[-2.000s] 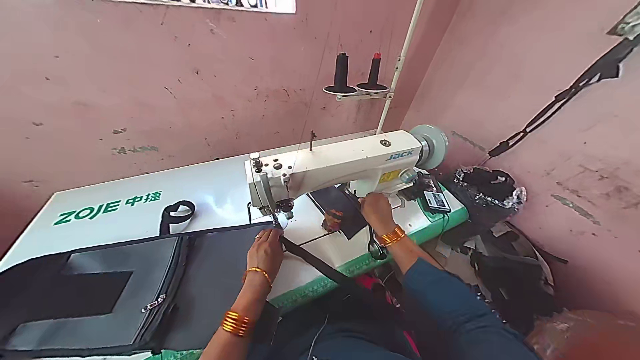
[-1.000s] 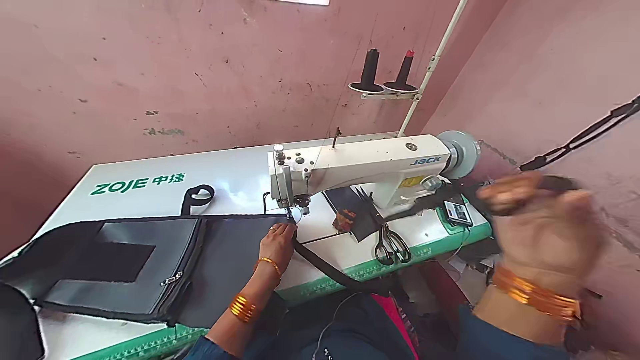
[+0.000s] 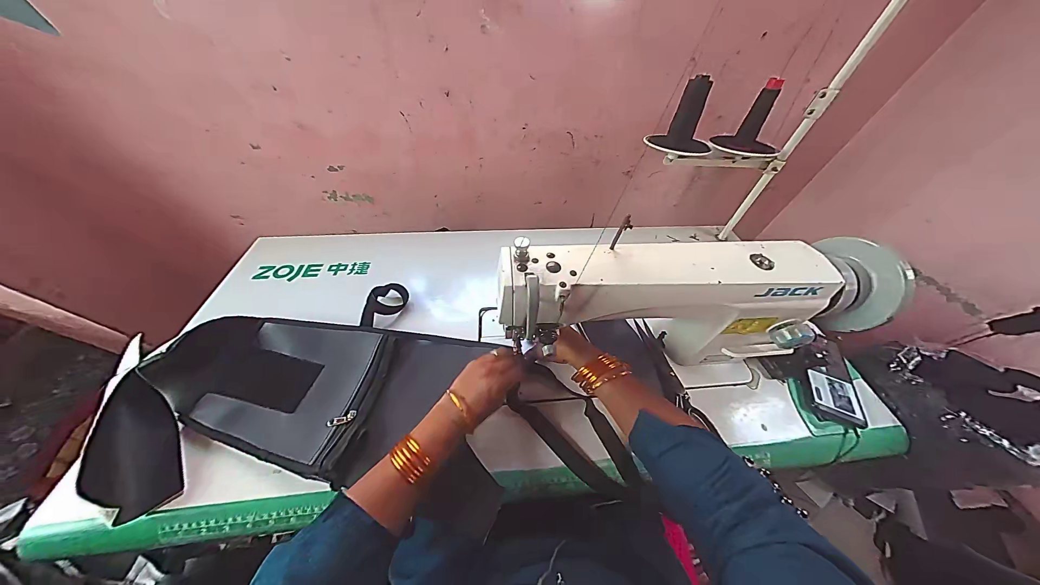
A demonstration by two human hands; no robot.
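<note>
A black bag panel with a zipper (image 3: pixel 268 366) lies flat on the white table of a Jack sewing machine (image 3: pixel 666 284). At its right edge, just left of the needle area, my left hand (image 3: pixel 491 375) grips the panel with bent fingers. My right hand (image 3: pixel 573 348) is close by, right of the presser foot, partly behind the machine head; its fingertips are hidden, so its hold is unclear. A black strap (image 3: pixel 561 443) runs from under the hands over the table's front edge. A small strap loop (image 3: pixel 384 302) sticks up behind the panel.
Two black thread cones (image 3: pixel 691 114) stand on a holder behind the machine. A phone-like device (image 3: pixel 837 396) lies at the table's right end. Partly hidden scissors (image 3: pixel 691 406) rest near my right forearm. Dark material (image 3: pixel 959 390) is heaped beyond the right end. A pink wall (image 3: pixel 366 122) rises behind.
My right hand, raised at the right with a dark blurred thing one second ago, is now at the needle area. My left hand remains by the panel's edge. The view has shifted.
</note>
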